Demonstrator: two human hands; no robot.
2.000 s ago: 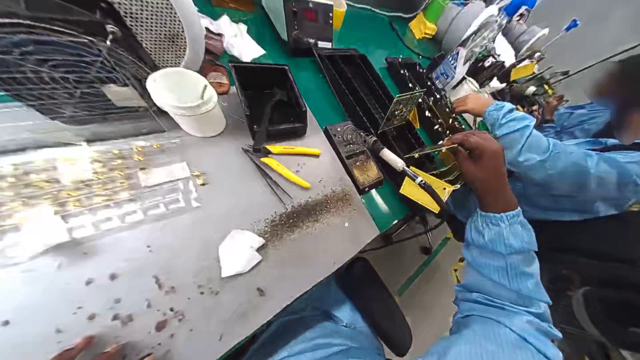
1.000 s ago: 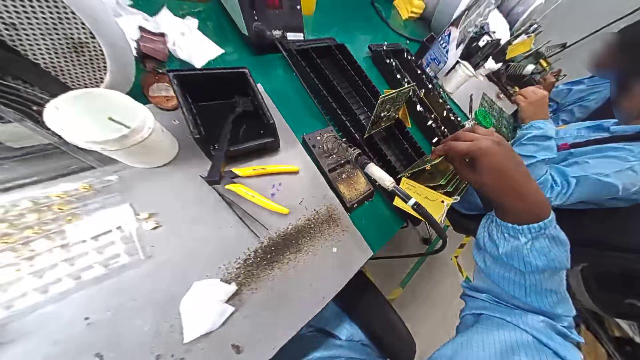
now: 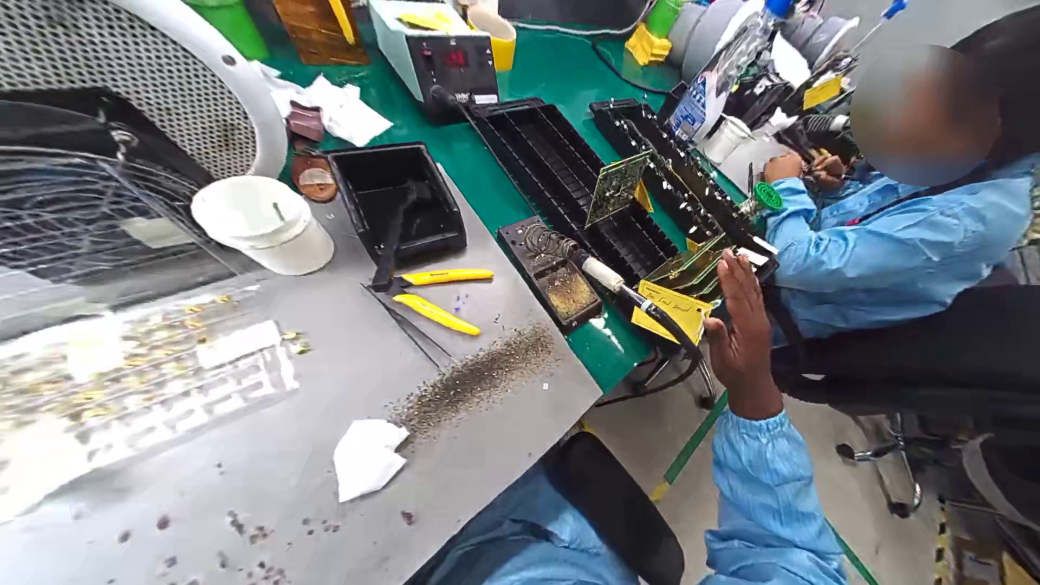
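My right hand (image 3: 741, 337), in a blue sleeve, is raised with straight fingers beside several circuit boards (image 3: 693, 264) at the near end of a black slotted rack (image 3: 678, 183). It holds nothing that I can see. A yellow tag with handwriting (image 3: 670, 312) lies left of it. One circuit board (image 3: 617, 188) stands upright in the other black rack (image 3: 561, 162). The soldering iron (image 3: 603, 275) rests in its stand (image 3: 561, 280). Yellow-handled cutters (image 3: 439, 302) and tweezers (image 3: 410, 329) lie on the grey bench. My left hand is out of view.
Dark debris (image 3: 479, 378) and a white paper scrap (image 3: 370, 457) lie on the bench (image 3: 317, 520). A black bin (image 3: 455, 231), a white cup (image 3: 268, 227) and a soldering station (image 3: 439, 61) stand further back. A co-worker in blue sleeves (image 3: 877, 236) sits at the right.
My right hand was curled at the boards by the racks; its fingers are now straightened and raised. Fingers at the lower left edge two seconds ago are gone from view.
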